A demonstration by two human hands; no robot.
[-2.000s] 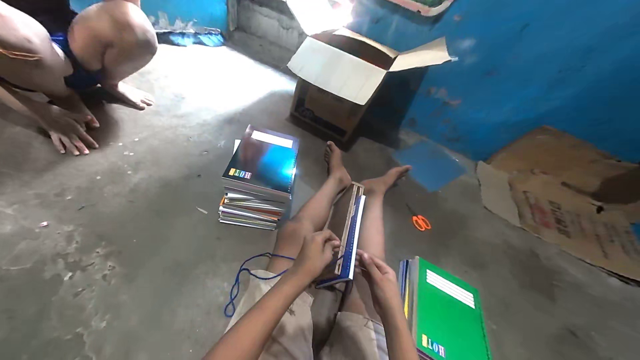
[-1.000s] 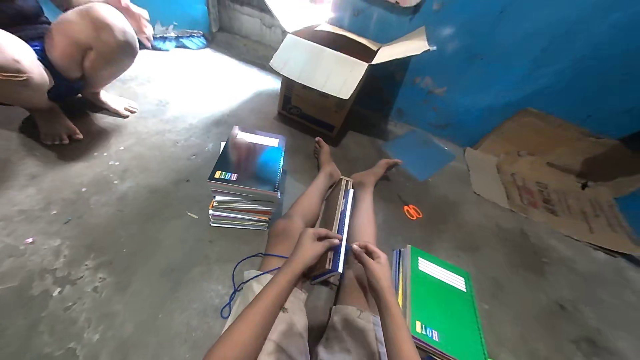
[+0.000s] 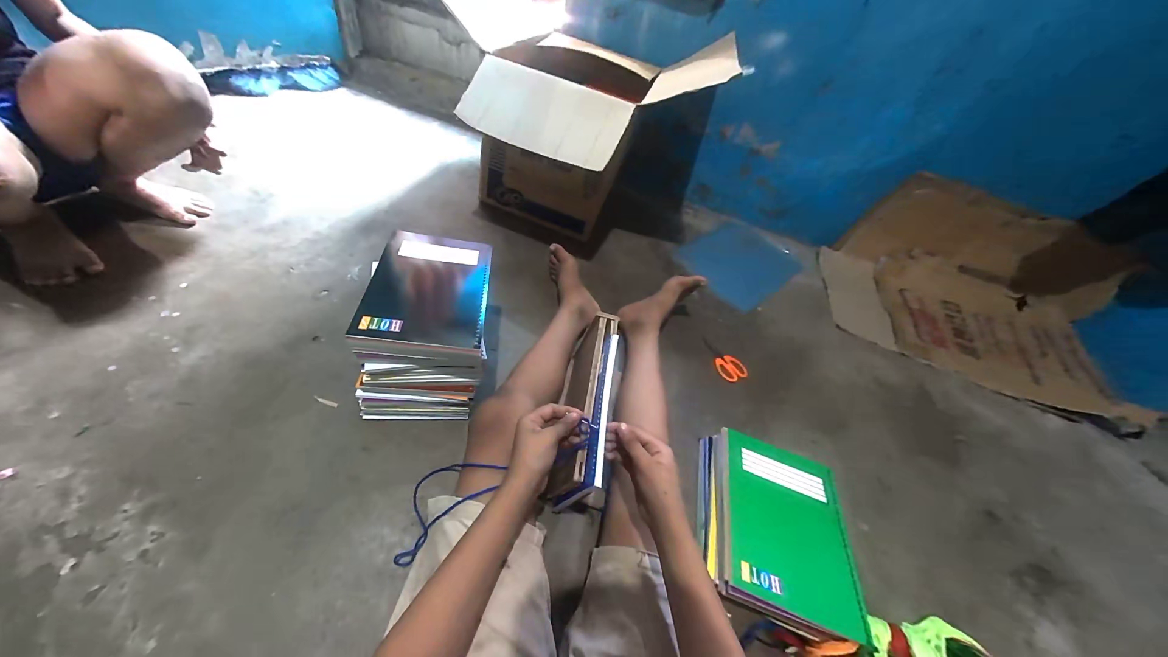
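Observation:
A bundle of notebooks and brown board stands on edge between my lower legs, its spines upward. My left hand pinches a blue cord at the bundle's near part; the cord's loose length loops over my left thigh to the floor. At the bundle's right side my right hand has thumb and fingertips together, apparently on the cord, though the fingers hide most of it. A dark-covered notebook tops a stack to my left. A green notebook tops another stack on my right.
Orange-handled scissors lie on the floor right of my legs. Beyond my feet stands an open cardboard box. A blue sheet and flattened cardboard lie near the blue wall. Another person crouches at upper left.
My hands stay at the bundle, and blue cord now shows gathered between the fingers on its top. The other person's hand has moved down beside the knee since one second ago.

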